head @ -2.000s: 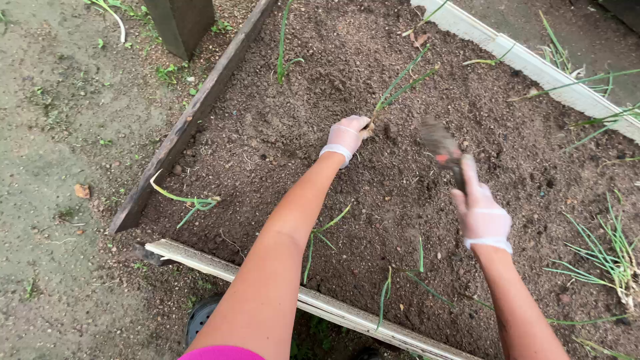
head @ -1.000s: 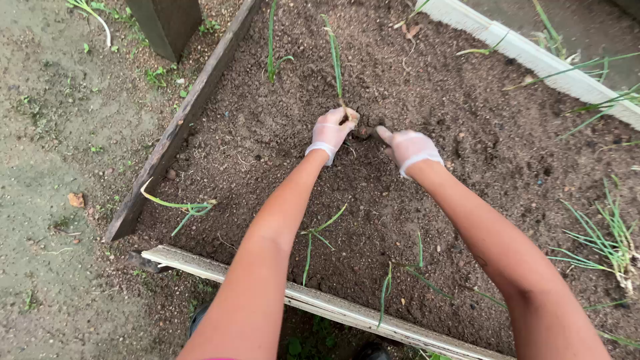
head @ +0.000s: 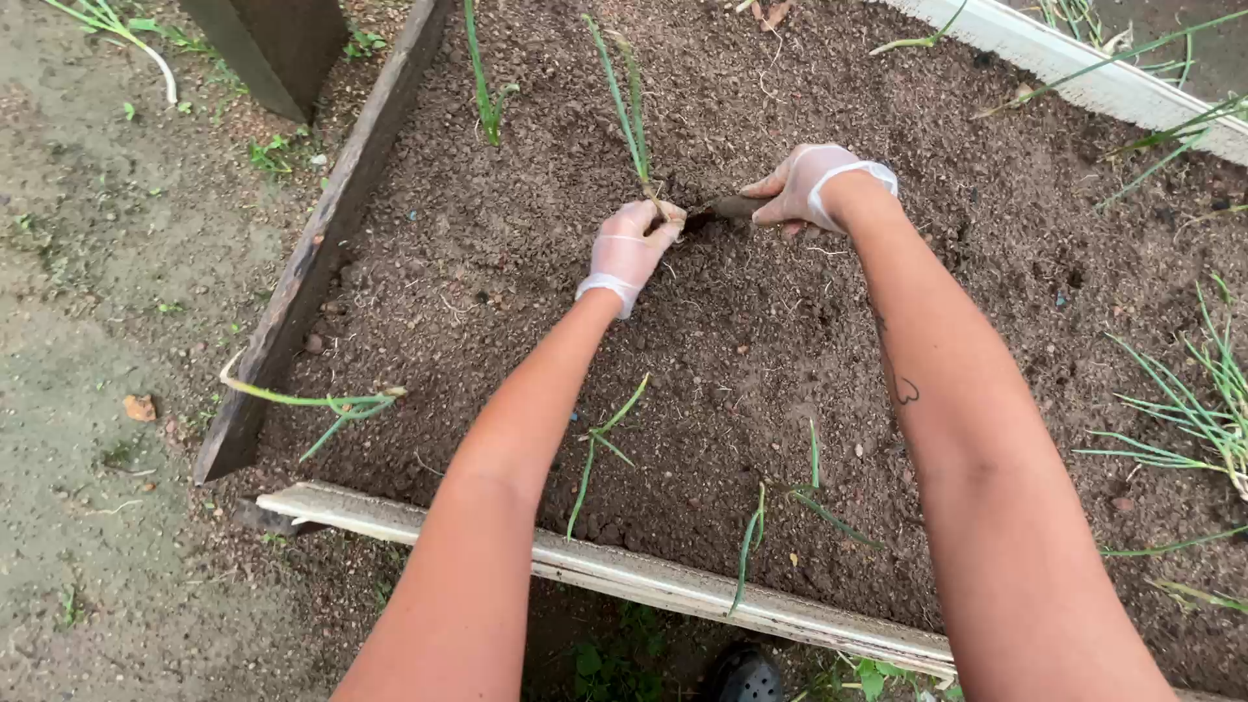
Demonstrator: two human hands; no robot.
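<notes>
My left hand (head: 632, 246), in a clear thin glove, pinches the base of an upright green onion seedling (head: 629, 112) at the soil surface. Just right of it, my right hand (head: 814, 190), gloved alike, grips the handle of a small hand trowel (head: 738, 207). The trowel's blade end is in a dark hollow beside my left fingertips, largely hidden by soil. Around both hands lies the loose brown soil (head: 760, 331) of the bed. Another seedling (head: 487, 102) stands to the upper left.
A dark wooden board (head: 317, 234) edges the bed at left, pale boards at the front (head: 624, 568) and upper right (head: 1082, 78). Small seedlings (head: 604, 448) grow near the front board. A bunch of seedlings (head: 1209, 414) lies at right. A dark post (head: 273, 49) stands at upper left.
The seedling's base has come down to the soil in my left hand. The trowel, raised and blurred two seconds ago, is now low in the soil beside my left hand.
</notes>
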